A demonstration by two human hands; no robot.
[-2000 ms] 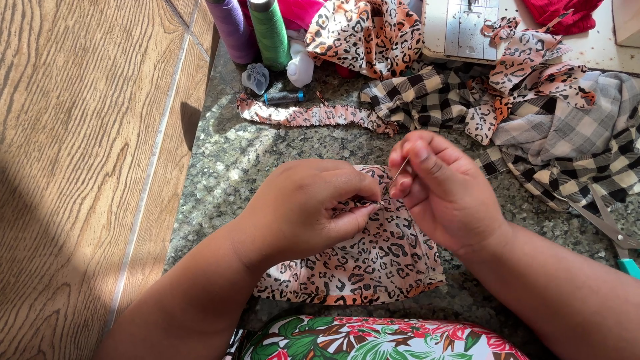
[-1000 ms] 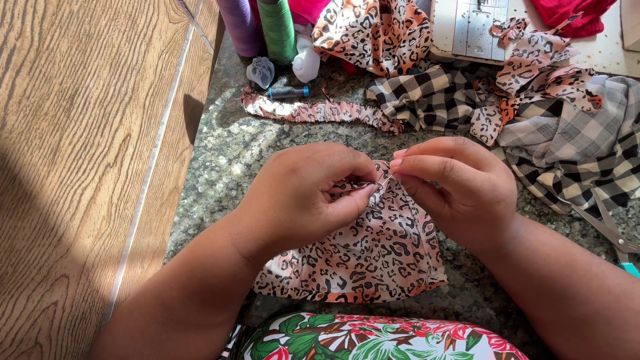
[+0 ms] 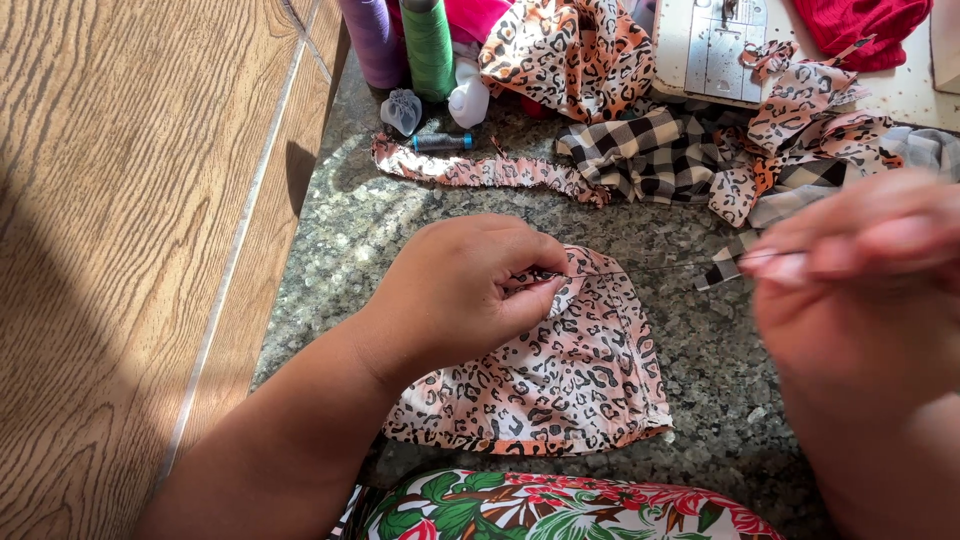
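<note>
My left hand (image 3: 480, 281) pinches the gathered top edge of a pink leopard-print fabric piece (image 3: 555, 382) between thumb and fingers. The piece spreads over the granite surface below that hand. From the pinched spot a thin dark thread (image 3: 660, 268) runs taut to the right, up to my right hand (image 3: 847, 240). That hand is motion-blurred, its fingertips closed on the thread's far end; whether a needle is there cannot be told.
Behind lie a leopard-print strip (image 3: 480, 172), a small dark thread spool (image 3: 442, 142), purple (image 3: 369, 41) and green (image 3: 429, 52) thread cones, black-and-white checked fabric (image 3: 645, 154) and a sewing machine's bed (image 3: 675, 45). Wood-grain flooring (image 3: 135, 187) borders the granite at left.
My right hand has moved away to the right from beside my left hand, and the thread now stretches between them. My left hand still pinches the fabric.
</note>
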